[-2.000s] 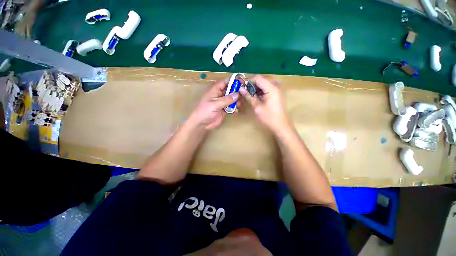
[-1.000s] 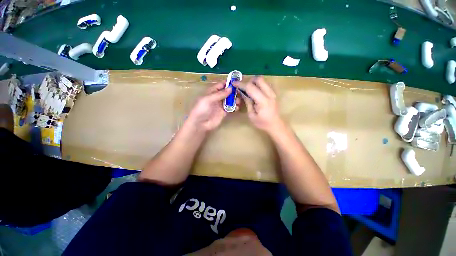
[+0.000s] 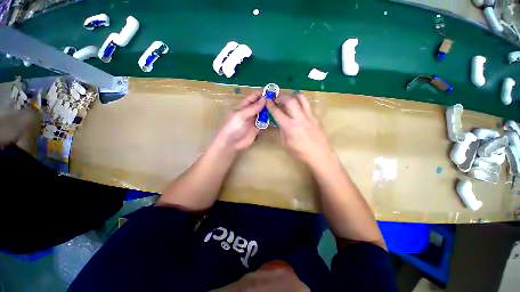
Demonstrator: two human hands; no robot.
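Observation:
A white housing shell (image 3: 272,88) is held upright over the back edge of the cardboard, open side up, with a blue battery (image 3: 263,116) lying inside it. My left hand (image 3: 242,124) grips the shell from its left side. My right hand (image 3: 299,125) is at its right side, with thumb and fingertips pressed on the battery. A small green bit, perhaps the circuit board (image 3: 273,120), shows between the shell and my right fingers. The fingers hide part of the shell and any wires.
The green conveyor belt (image 3: 291,34) carries white shells (image 3: 350,57), filled housings (image 3: 153,56) and battery assemblies (image 3: 440,84). A shell pile (image 3: 484,151) lies at the right of the cardboard cover (image 3: 154,125). A metal bar (image 3: 57,54) and another person's blurred hand (image 3: 17,126) are at left.
The parts on the belt have shifted left. My right fingers have moved from beside the shell onto the battery, and the dark piece they held is now mostly hidden. Another person's hand has appeared at left.

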